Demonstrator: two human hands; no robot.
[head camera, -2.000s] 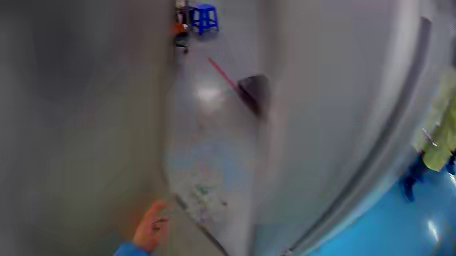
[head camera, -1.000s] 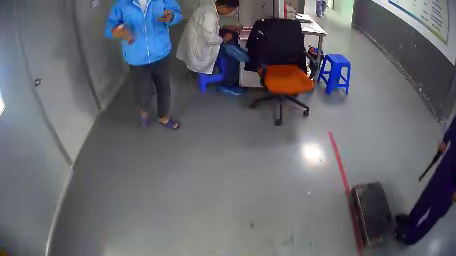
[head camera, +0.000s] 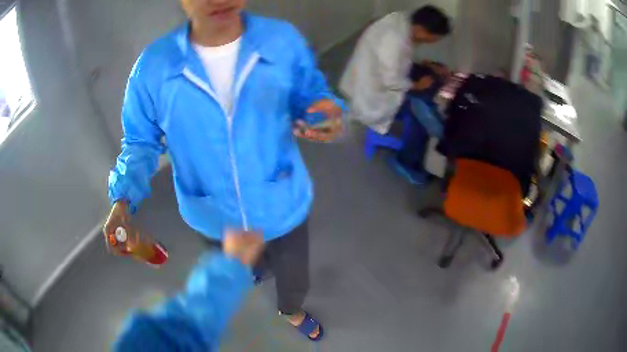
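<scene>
My left hand (head camera: 244, 246) is raised at the lower middle-left, with the bright blue sleeve (head camera: 196, 295) coming up from the bottom edge. The hand is blurred, and I cannot tell whether its fingers are closed or hold anything. It overlaps the lower front of the person in the blue smock (head camera: 234, 151), who stands facing me. I cannot tell if we touch. My right hand is not in view. That person holds a bottle (head camera: 144, 249) with reddish-orange parts in one low hand and a small flat object (head camera: 314, 126) in the other.
A person in white (head camera: 381, 69) sits bent over a bench on a blue stool (head camera: 381, 143). An orange-seated chair (head camera: 485, 198) with dark cloth on its back stands beside. Another blue stool (head camera: 574, 203) is at the right. A grey wall (head camera: 69, 158) runs along the left.
My left hand has come into view. The person in blue is much nearer and larger, with one arm now lowered holding the bottle. The dark box and the person at the right have left view.
</scene>
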